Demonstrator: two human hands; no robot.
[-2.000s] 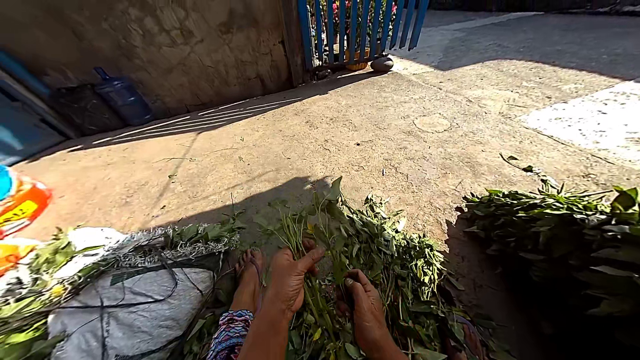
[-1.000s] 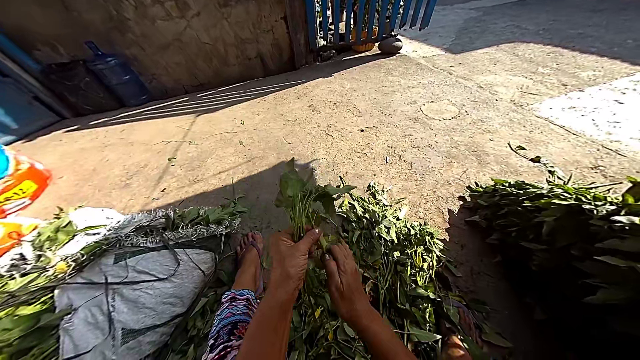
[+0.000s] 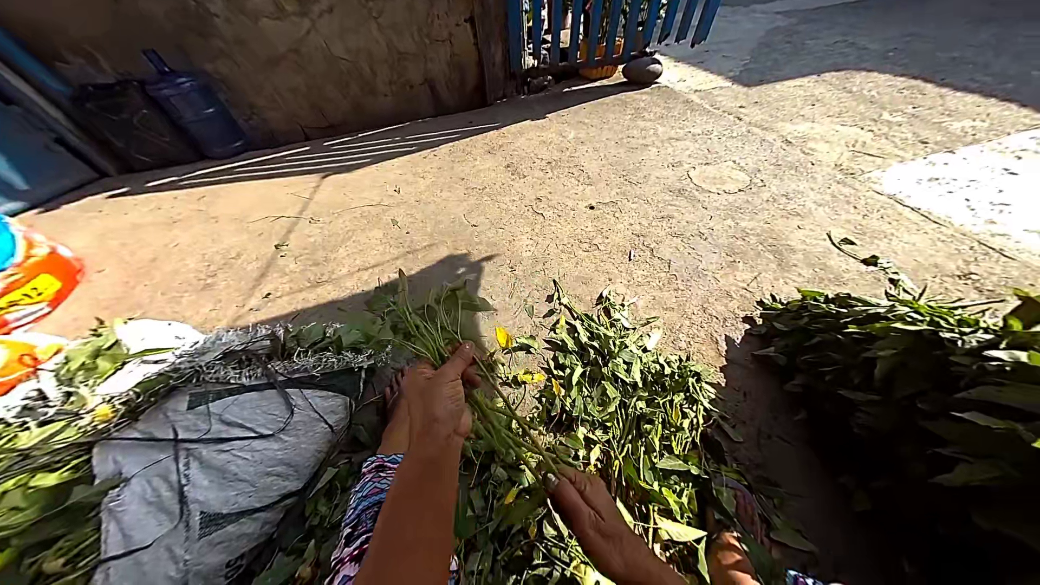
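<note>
My left hand (image 3: 437, 402) is closed around a bunch of leafy green stems (image 3: 443, 321), whose tops spread out above the fist. Lower and to the right, my right hand (image 3: 589, 512) pinches the lower part of stems running down from that bunch. Under and beside both hands lies a loose heap of leafy cuttings (image 3: 626, 390), with a few yellow leaves by the stems. My fingertips on the left are partly hidden by the thumb and stems.
A white woven sack (image 3: 219, 479) with dark straps lies at left among more greens. A large dark pile of leafy stems (image 3: 894, 382) stands at right. My sandalled feet flank the heap. Farther off are a blue water jug (image 3: 195, 110), a blue slatted gate (image 3: 601, 28) and a stone (image 3: 642, 70).
The hands were close together at the bunch; now the right hand is lower and to the right, farther from the left hand. The bunch now leans left, its stems stretched between both hands.
</note>
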